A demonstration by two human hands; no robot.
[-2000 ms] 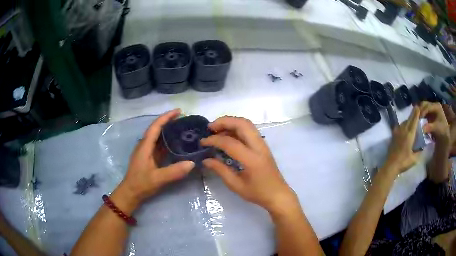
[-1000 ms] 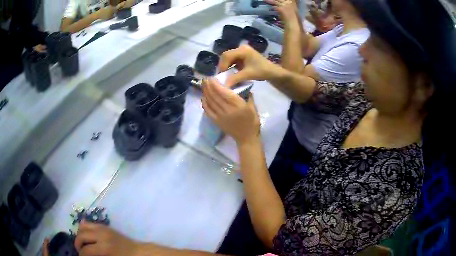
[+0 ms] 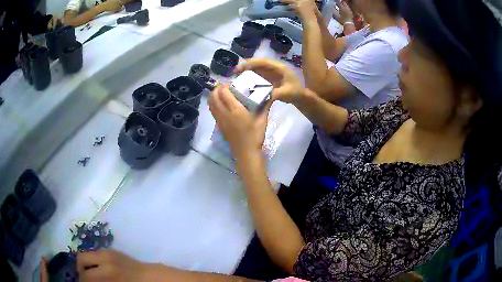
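A black cup [image 3: 62, 266] with a rounded rim shows at the bottom left, cut off by the lower edge. My right hand [image 3: 113, 266] is on its right side with the fingers at the rim. Only a sliver of my left hand [image 3: 44, 271] shows, along the cup's left side; the rest is out of the picture. A loose pile of small black fittings [image 3: 92, 236] lies just beyond my right hand. What my fingertips do inside the cup is hidden.
Black cups stand at the left edge [image 3: 34, 195] and in a cluster [image 3: 177, 118]. Two stray fittings [image 3: 99, 141] lie between. A neighbour in patterned lace [image 3: 380, 215] holds an open white carton [image 3: 252, 88]. A raised ledge [image 3: 118, 91] runs behind; more people sit beyond.
The view has swung right from my hands to the neighbour, then shifted slightly. The neighbour's carton now shows its open end more clearly. My hands remain at the cup.
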